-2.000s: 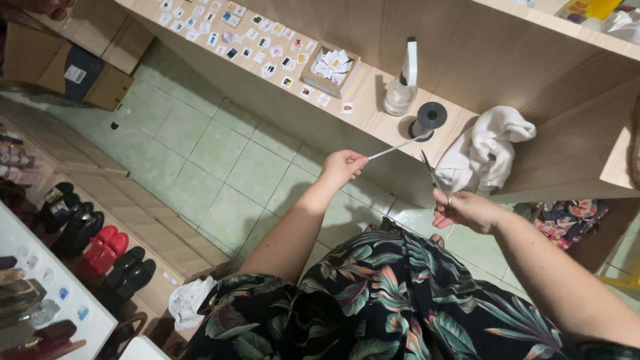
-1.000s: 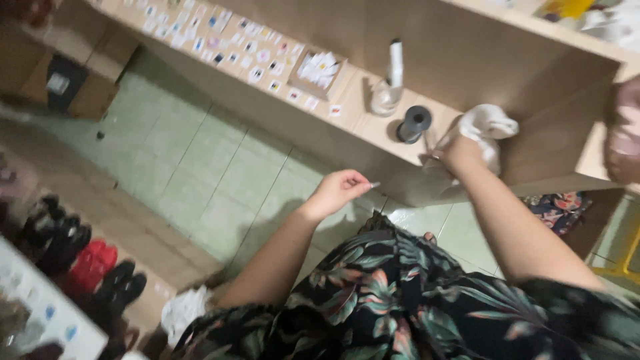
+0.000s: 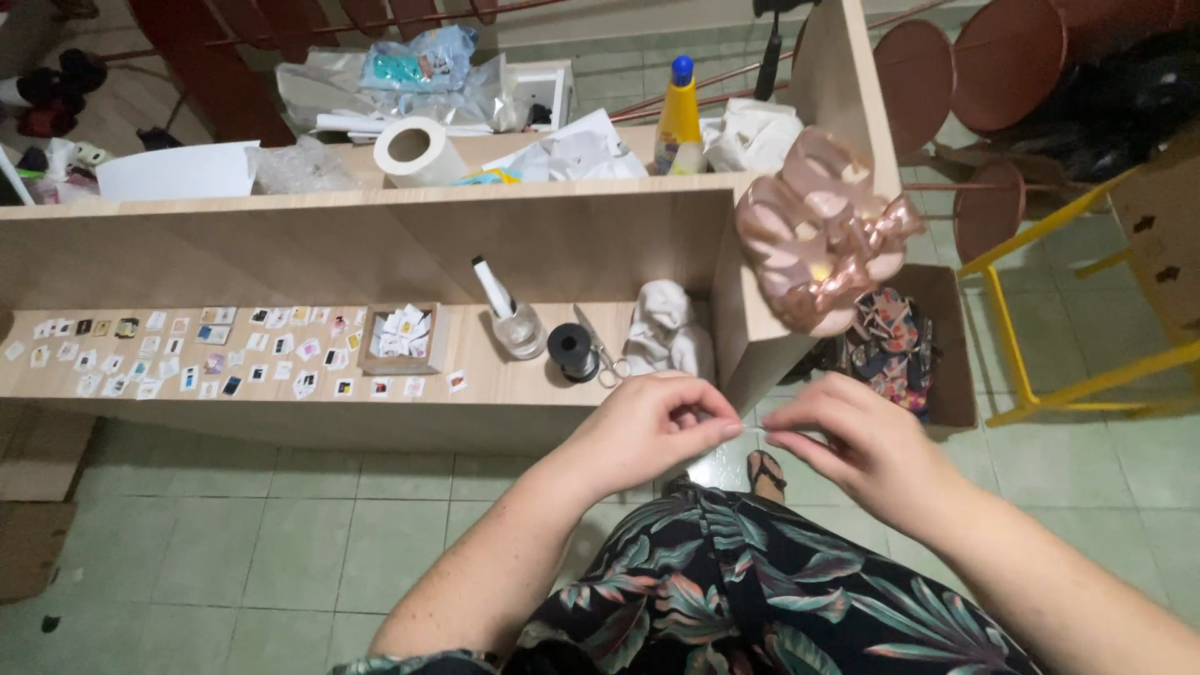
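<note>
Between the fingertips of my left hand (image 3: 670,427) and my right hand (image 3: 848,436) is a short, thin pale strip (image 3: 754,428), pinched at both ends in front of my body. Beyond my left hand, on the lower wooden shelf, lie scissors (image 3: 598,342) beside a black spool (image 3: 573,353). A clear glass jar (image 3: 519,331) with a white-handled brush in it stands left of the spool. A crumpled white cloth (image 3: 667,333) rests at the shelf's right end. Small picture cards (image 3: 216,335) are spread over the left part, next to a wooden box (image 3: 439,339) of white slips.
The wooden counter's upper ledge (image 3: 553,186) holds a white roll (image 3: 419,153), plastic bags (image 3: 427,70), papers and a yellow bottle (image 3: 679,122). Shiny pink shoes (image 3: 820,234) sit on its right corner. Further right are a cardboard box (image 3: 952,347) of patterned cloth and a yellow metal frame (image 3: 1003,328).
The scissors, in my right hand two seconds ago, now lie on the shelf. My right hand has come back from the cloth to meet my left at the strip. The view has turned.
</note>
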